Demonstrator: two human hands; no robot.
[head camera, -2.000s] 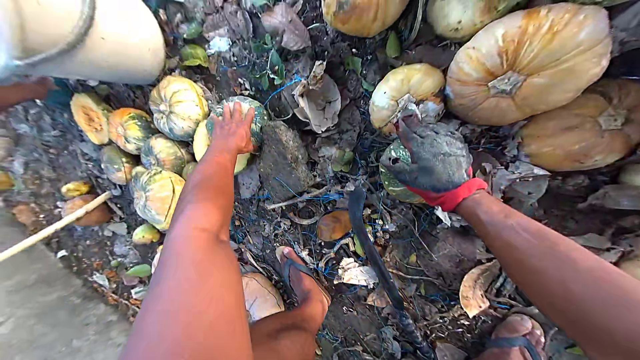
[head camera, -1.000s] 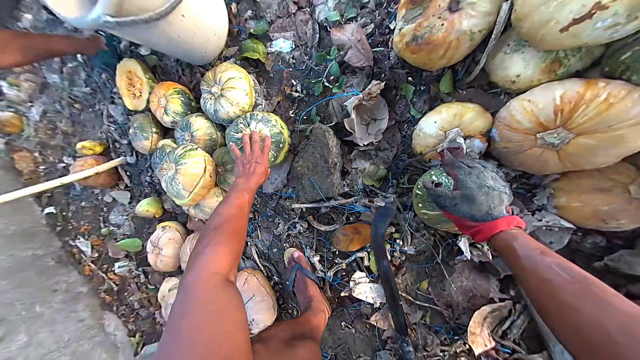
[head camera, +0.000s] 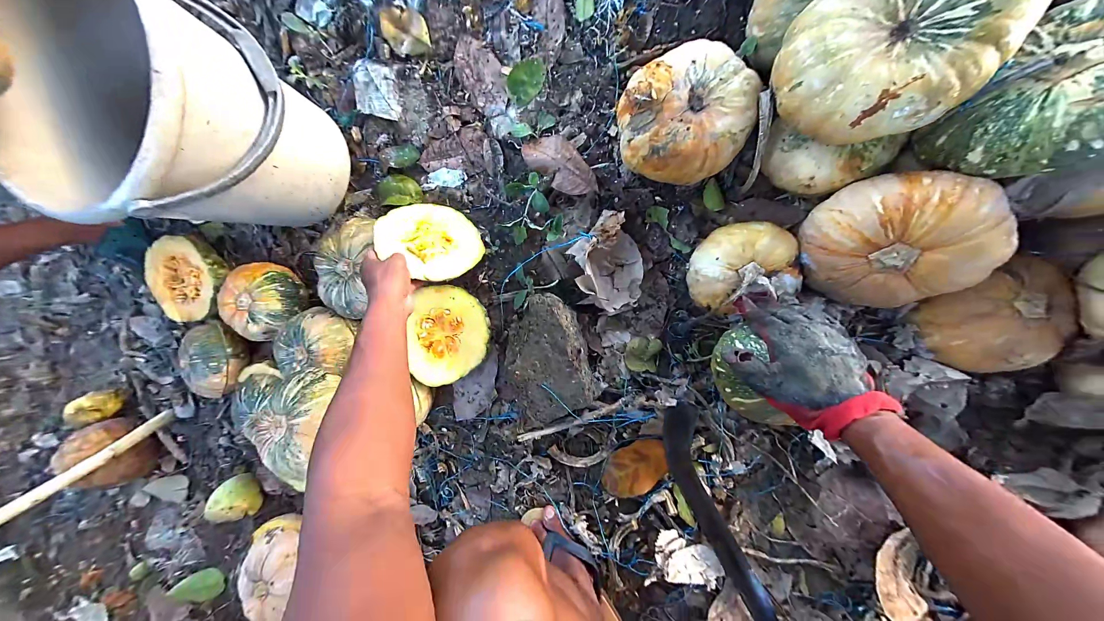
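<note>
My bare left hand (head camera: 390, 280) is on a pumpkin half (head camera: 429, 242) whose cut yellow face points up; its fingers are partly hidden. Just below lies another cut pumpkin half (head camera: 447, 335) with seeds showing. My right hand (head camera: 798, 354), in a dark, dirty glove with a red cuff, rests over a small green pumpkin (head camera: 733, 371) on the ground; its grip on it is unclear. A curved dark blade (head camera: 703, 500) lies between my arms, near my sandalled foot.
Whole pumpkins (head camera: 910, 240) are heaped at the right, smaller ones (head camera: 289, 418) at the left. Another person's hand (head camera: 82, 233) is beside a white bucket (head camera: 302, 159). A stone (head camera: 545, 349), a pale stick (head camera: 86, 466) and dry leaves lie on the soil.
Two cut pumpkin faces now show at my left hand, where it rested on a whole-looking striped pumpkin a second ago. My right hand stays over the small green pumpkin.
</note>
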